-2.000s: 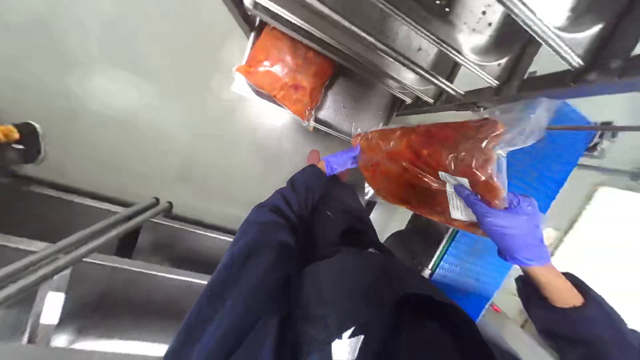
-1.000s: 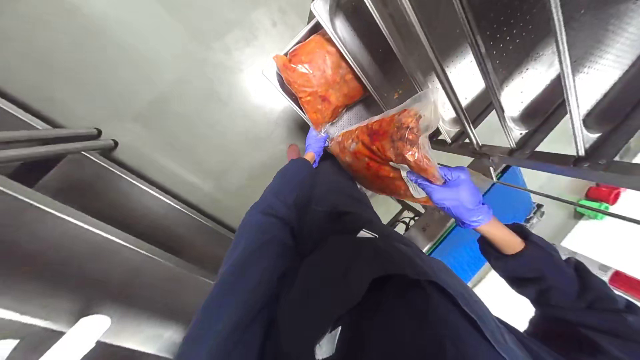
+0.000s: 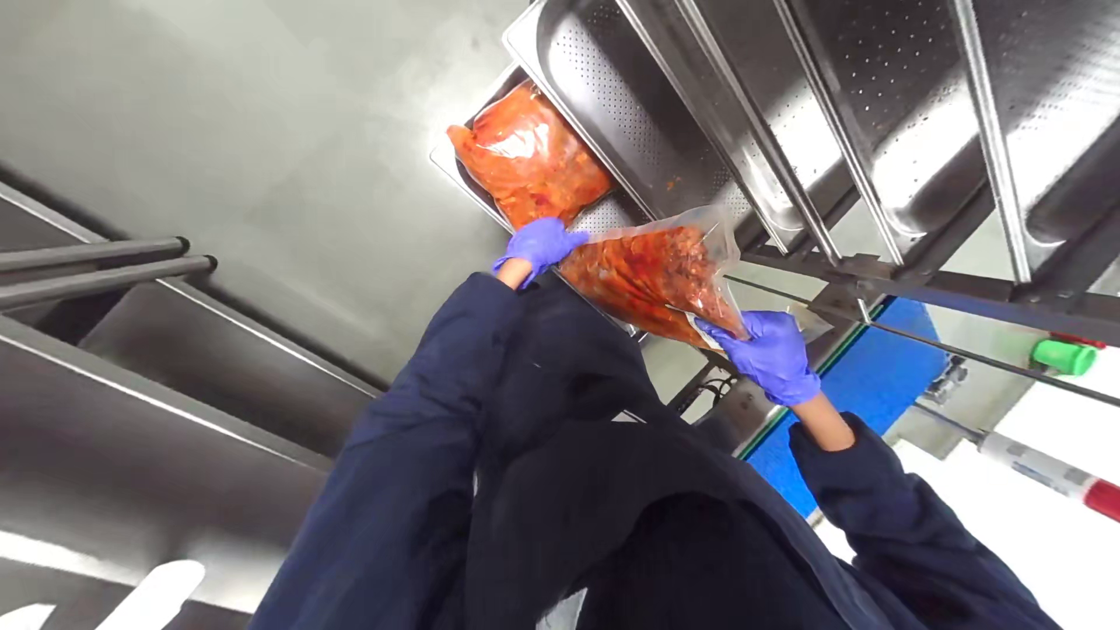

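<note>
A clear plastic bag of red-orange food (image 3: 652, 276) is held between my two purple-gloved hands. My left hand (image 3: 540, 245) grips its near-left end, close to a second filled bag (image 3: 535, 157). That second bag lies in a perforated steel tray (image 3: 612, 214). My right hand (image 3: 768, 353) is closed on the other end of the held bag, beside a label. The held bag is tilted, its left end over the tray's edge.
Another perforated steel pan (image 3: 604, 87) overlaps the tray. A metal rack with rails (image 3: 989, 131) holds more pans at upper right. A blue conveyor belt (image 3: 875, 376) runs at right. Steel bars (image 3: 105, 276) and bins stand at left.
The view has shifted. The held bag and both hands have come closer to the tray; two seconds ago the bag was farther right of it, over the blue belt's side.
</note>
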